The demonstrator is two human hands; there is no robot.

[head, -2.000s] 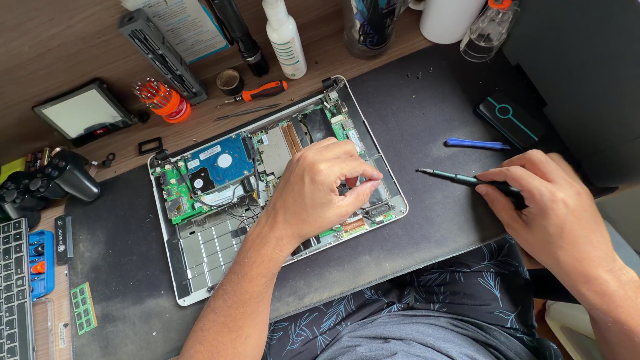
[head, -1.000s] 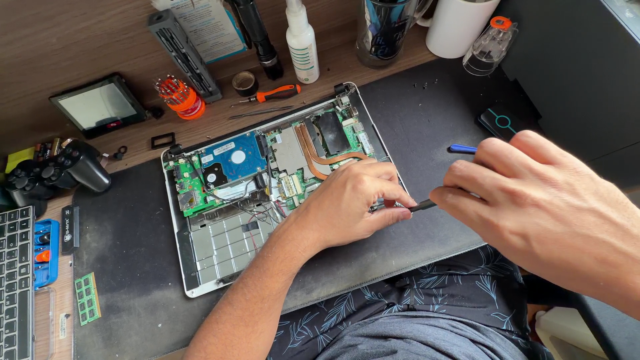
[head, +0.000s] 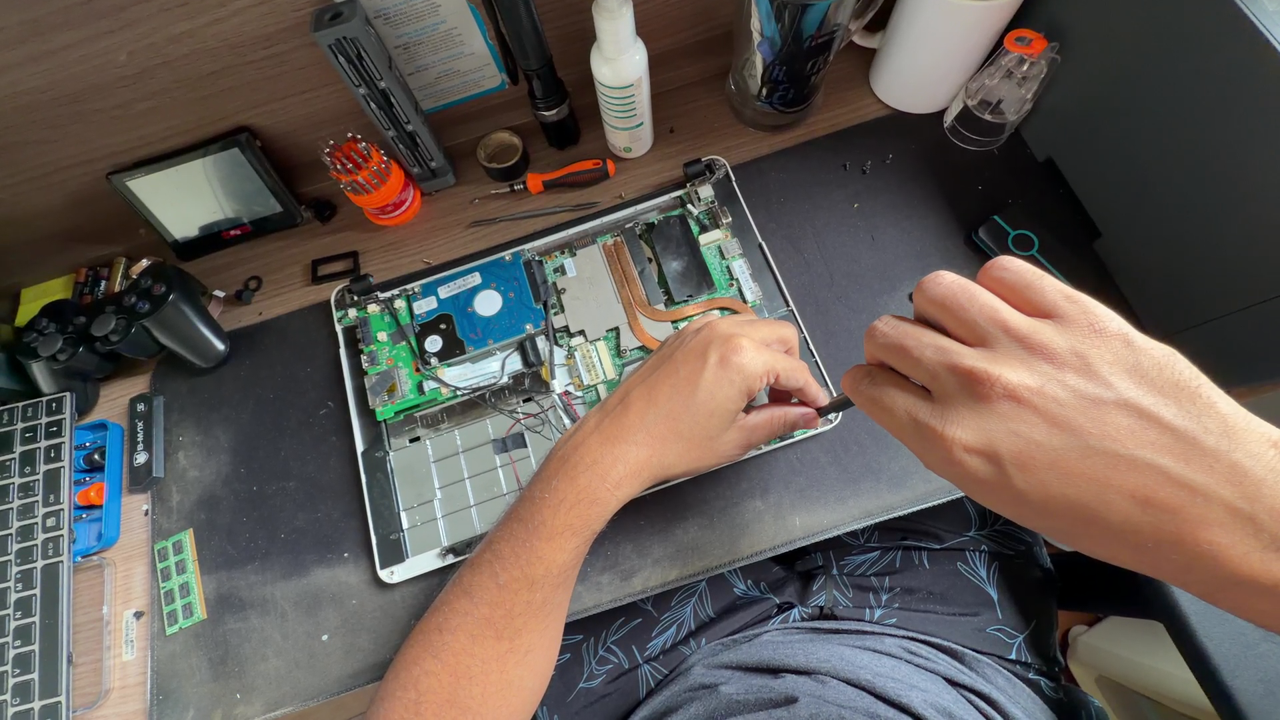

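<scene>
An opened laptop base [head: 362, 470] lies on a dark desk mat, showing a blue-labelled hard drive [head: 490, 300], copper heat pipes [head: 628, 290] and green circuit boards. My left hand [head: 700, 400] rests over its right front part, thumb and forefinger pinched close to the tip of a black screwdriver [head: 834, 405]. Whether those fingers touch the tip or hold something small is hidden. My right hand [head: 1010, 400] grips the screwdriver just right of the laptop's corner; most of the handle is inside my fist.
A RAM module [head: 180, 582] and a keyboard [head: 35, 540] are at the left. Behind the laptop stand an orange bit holder [head: 372, 185], an orange-handled screwdriver [head: 570, 177], a white bottle [head: 622, 85] and a mug [head: 930, 50]. Small screws [head: 868, 163] lie on the mat, with a dark teal-ringed object [head: 1015, 240] farther right.
My right hand has brought the screwdriver from right of the laptop to its right front corner, beside my left fingers. My left hand has moved down toward that corner, uncovering the heat pipes.
</scene>
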